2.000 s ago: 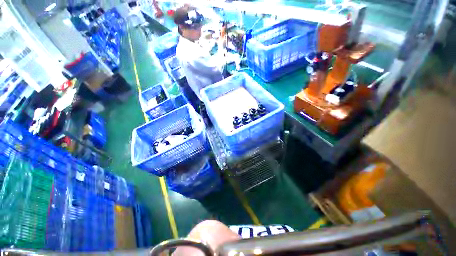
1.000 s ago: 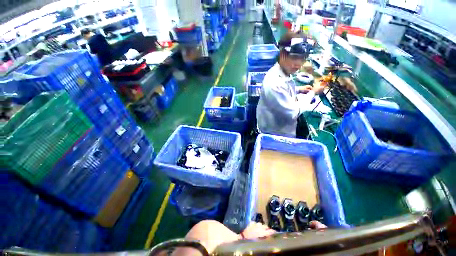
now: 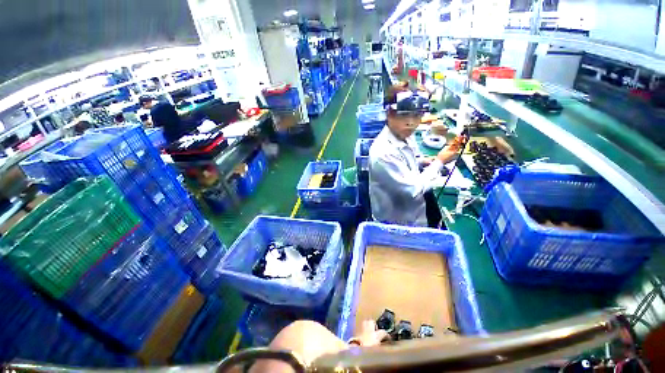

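Observation:
A blue crate with a clear liner and a tan cardboard sheet lies in front of me. Several small dark assemblies stand in a row at its near end, partly hidden by a shiny metallic rim across the bottom of the view. My left hand, bare with a red wrist band, reaches in at the near left corner. Its fingers are at the leftmost dark assembly; whether they grip it is unclear. My right hand is not visible.
A blue crate with black and white bagged parts stands left. A person in a light jacket works at the green bench beyond. A large blue crate sits on the bench at right. Green and blue crates are stacked at far left.
The view has lifted since one second ago, so the dark assemblies show lower and fewer are visible. My left hand has moved up beside the leftmost one. My right fingertips have left the view.

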